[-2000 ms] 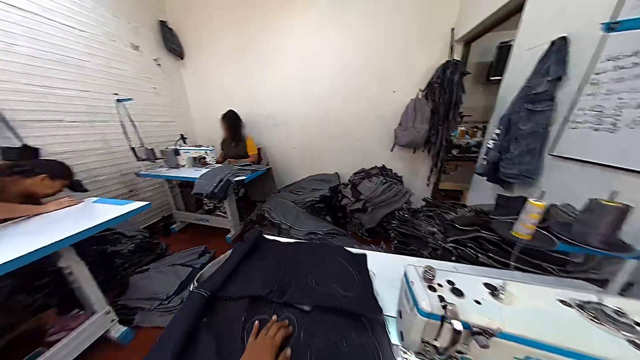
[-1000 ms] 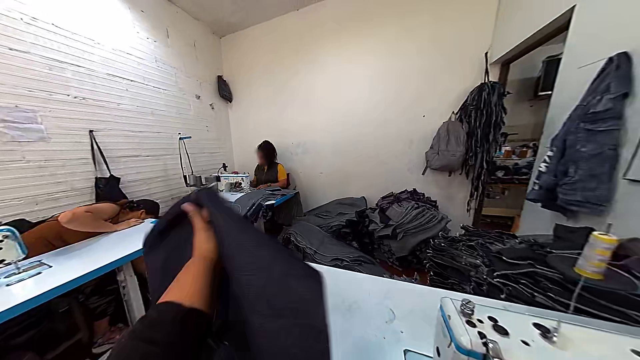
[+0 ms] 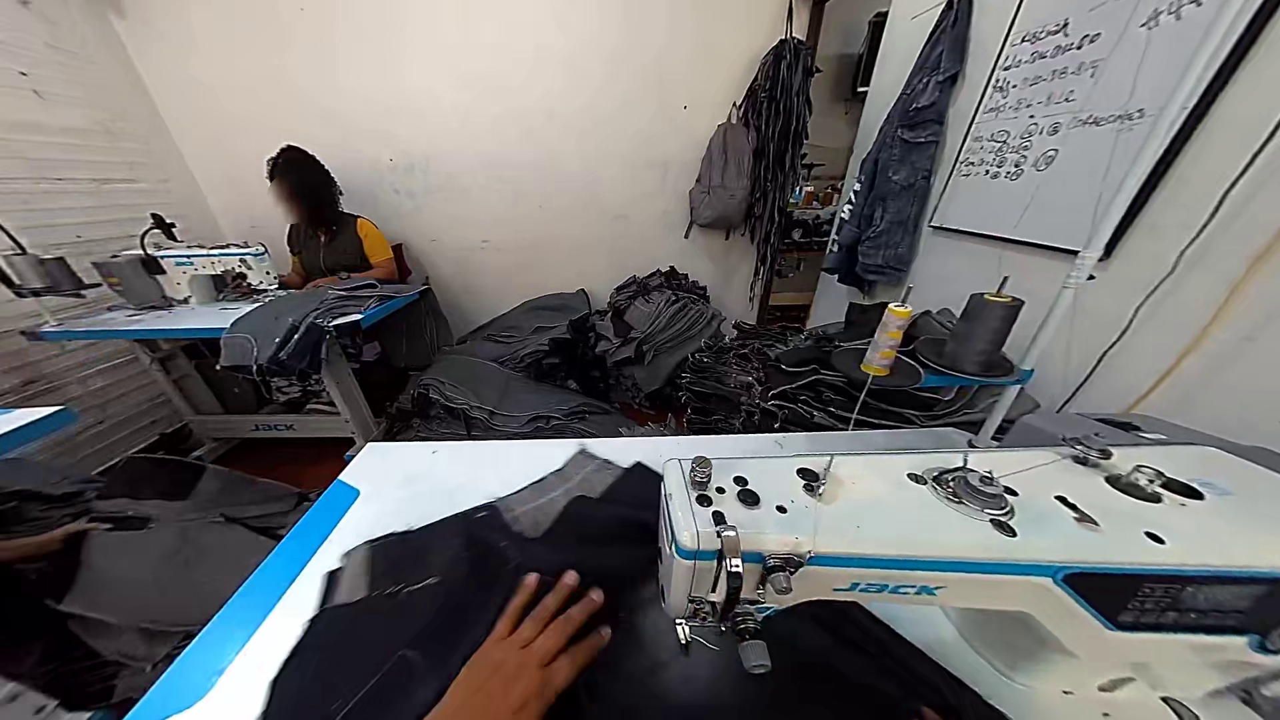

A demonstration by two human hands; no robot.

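My left hand [image 3: 530,650] lies palm down on dark denim fabric [image 3: 430,600], its fingers spread a little and pressing on the cloth. The fabric is spread over the white sewing table [image 3: 400,480], with a grey piece [image 3: 565,495] showing at its far edge. To the right of the hand stands a white and blue Jack sewing machine [image 3: 860,560]. The cloth runs under its needle end and presser foot area [image 3: 700,635]. Only a small skin-toned patch, likely my right hand [image 3: 930,713], shows at the bottom edge, below the machine arm; the rest is hidden.
Thread cones, one yellow and white [image 3: 886,340] and one dark [image 3: 983,335], stand behind the machine. Cut denim piles [image 3: 520,395] lie beyond the table. A co-worker [image 3: 330,235] sits at another machine at the left. Another person's hand [image 3: 50,540] touches cloth at far left.
The dark fabric, held up by my left hand one second ago, now lies on the table by the machine, with that hand flat on it. The view has turned right.
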